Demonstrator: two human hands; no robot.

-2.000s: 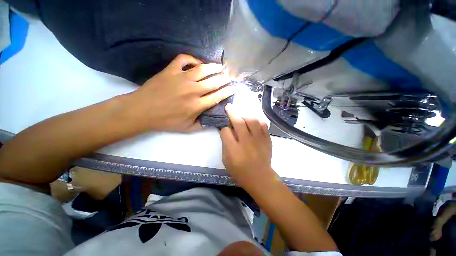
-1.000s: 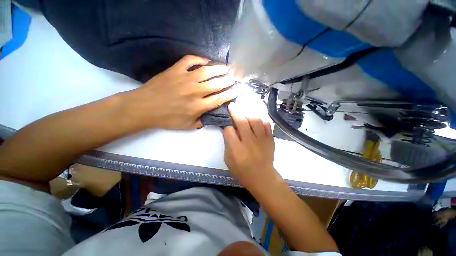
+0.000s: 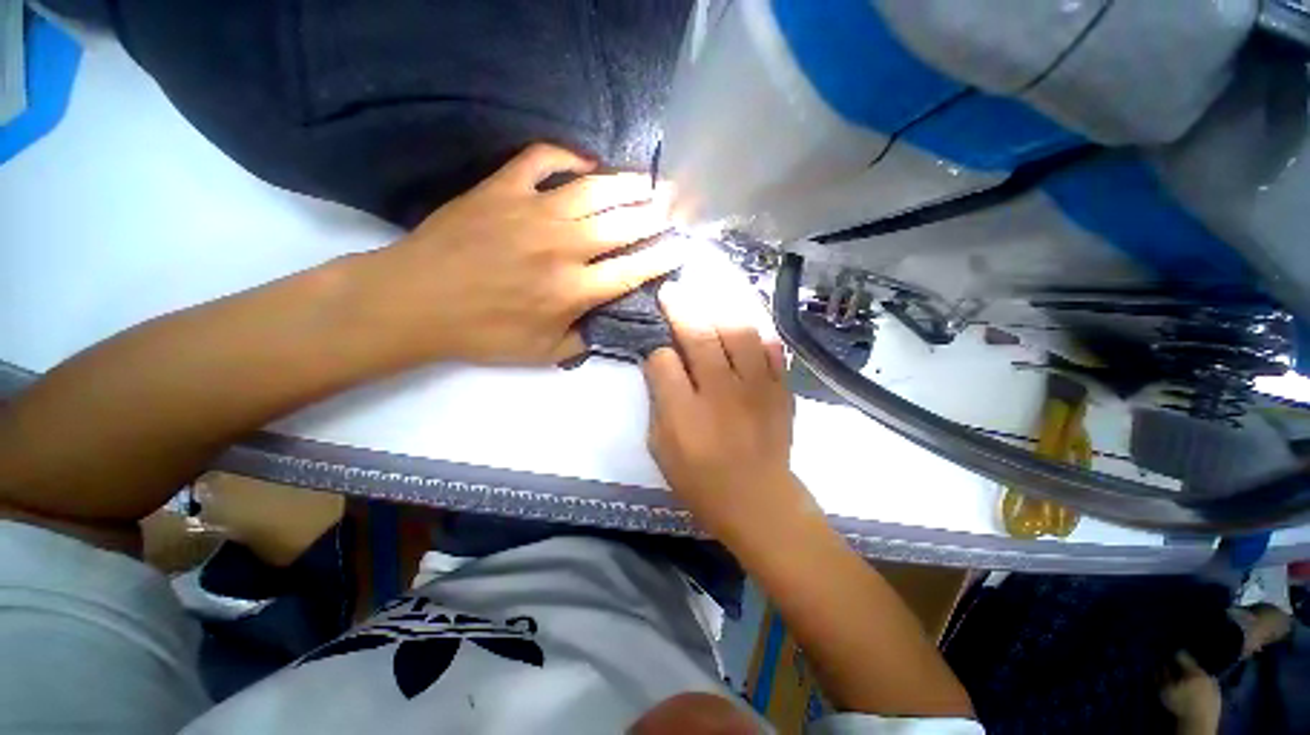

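The dark garment (image 3: 431, 101) lies on the white table at the upper left, with stitched outlines on it. My left hand (image 3: 532, 266) lies on its lower edge, fingers pointing right to the needle area. A narrow folded dark strip (image 3: 625, 328) shows between my two hands. My right hand (image 3: 723, 417) holds the strip's right end with its fingertips. The pale sewing machine head (image 3: 805, 144) with a blue stripe stands over the fingertips. Bright glare hides the needle, the foot and the exact finger contact.
Yellow-handled scissors (image 3: 1046, 488) lie at the table's right. A curved dark tube (image 3: 920, 424) arcs in front of the machine. The table's near edge has a grey ruler-like strip (image 3: 474, 495). Another person's hand (image 3: 1190, 696) is at the lower right.
The view has shifted slightly, so the machine head sits a little further right. Both hands stay on the strip with almost no movement. The other person's hands at lower right have moved.
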